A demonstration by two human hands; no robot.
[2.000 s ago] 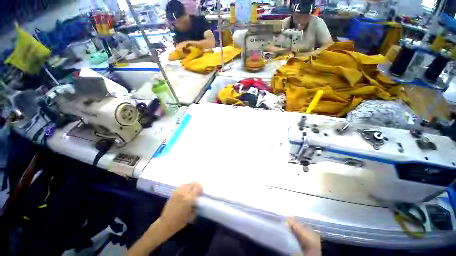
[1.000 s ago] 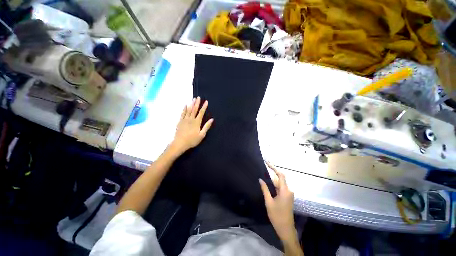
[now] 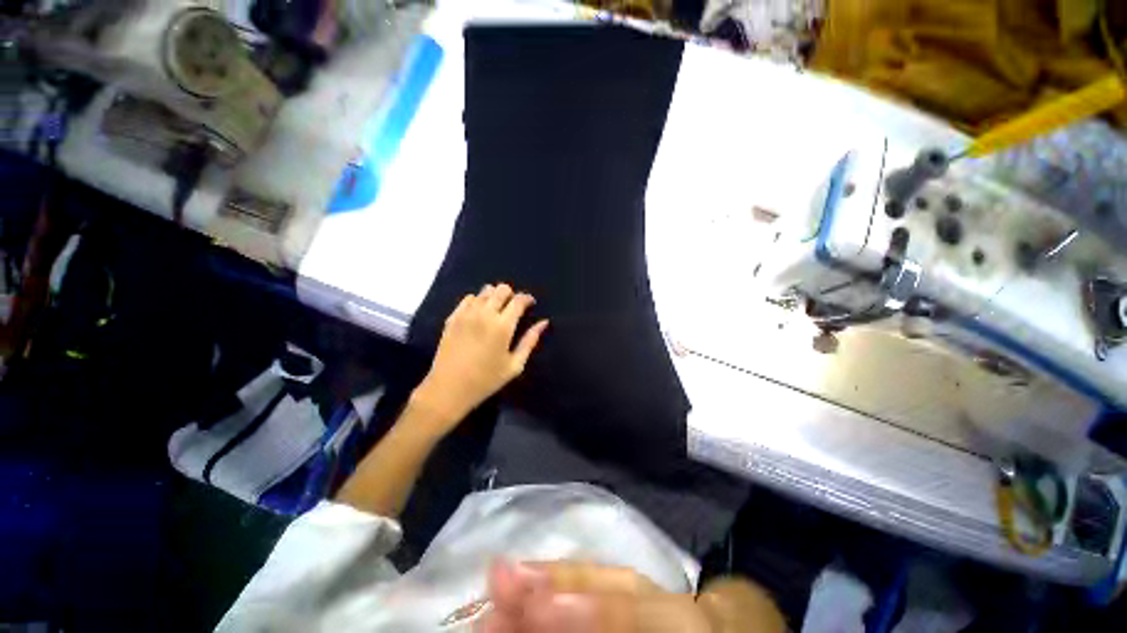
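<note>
A black garment panel lies flat, black side up, on the white machine table and hangs over its front edge towards my lap. My left hand rests on the panel near the table's front edge, fingers slightly bent; no cloth is seen pinched in it. My right hand is blurred at the bottom of the picture, in front of my light shirt and off the panel. Whether it holds anything cannot be told. The sewing machine head stands right of the panel, apart from it.
Snips with yellow and green handles lie at the table's right. Blue tape is on the table's left. A second sewing machine stands at the far left. Mustard fabric is piled behind. White and black pieces hang low at left.
The black panel, first seen spread a second ago, now reaches further up the picture as the view has tilted down. My right hand has left the panel's right edge and moved back towards my body.
</note>
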